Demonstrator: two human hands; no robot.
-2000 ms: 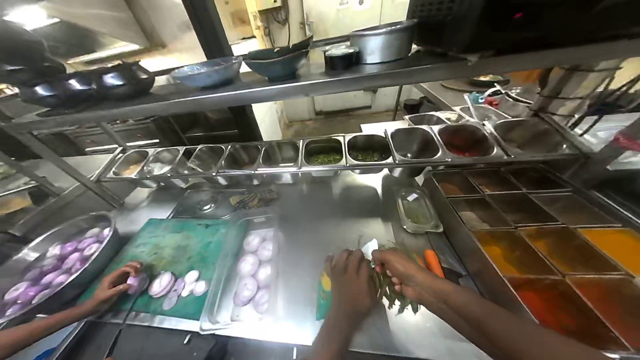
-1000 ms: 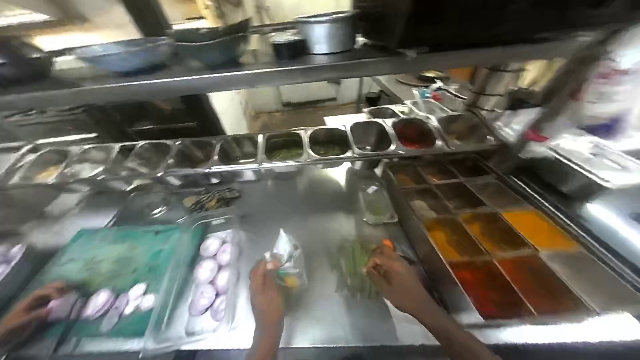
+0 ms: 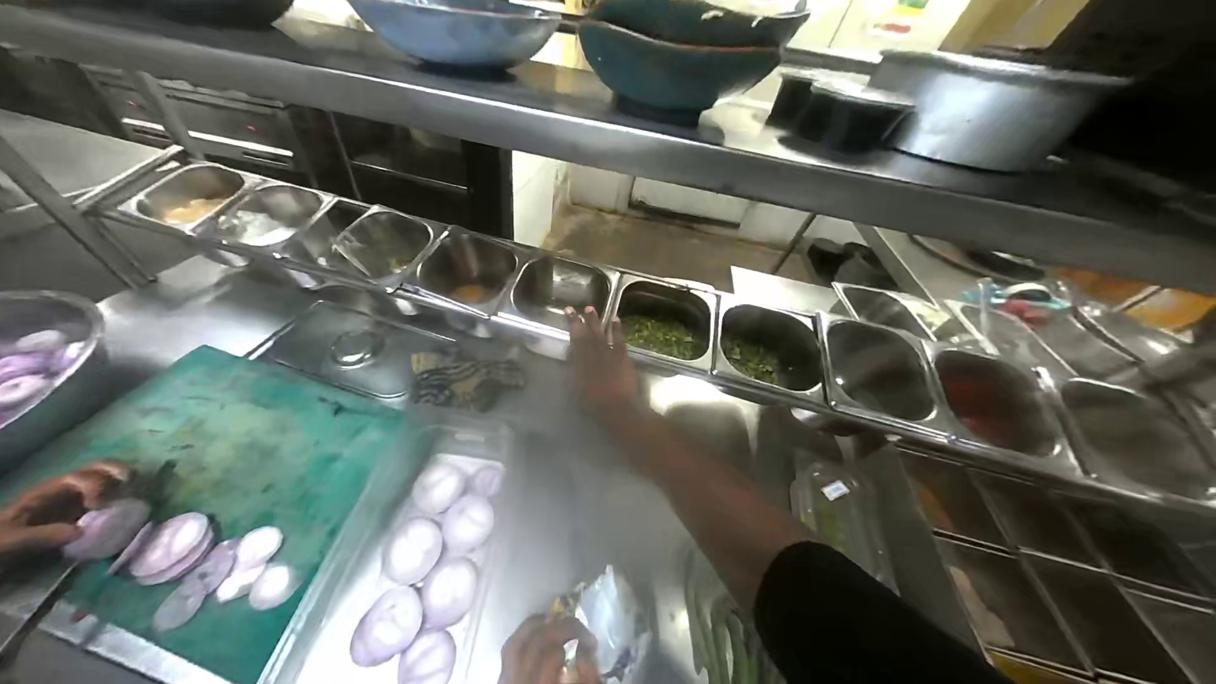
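Observation:
My right hand reaches forward over the steel counter, fingers spread at the near rim of an empty steel pan, left of a pan with chopped green herbs. At the bottom centre, my left hand holds a crumpled clear plastic bag. Long green vegetables lie on the counter to its right. A clear tray with peeled onions stands to its left. At the far left, a co-worker's hand holds a partly sliced onion on a green cutting board, beside a knife.
Above the row of steel pans runs a steel shelf with bowls and a metal pot. A steel bowl of onions stands at the left. Spice compartments are at the right. A patterned cloth and a lidded clear container lie on the counter.
My right hand has left the green vegetables and moved forward to the row of pans. My left hand still has the plastic bag. The view has shifted closer and leftward.

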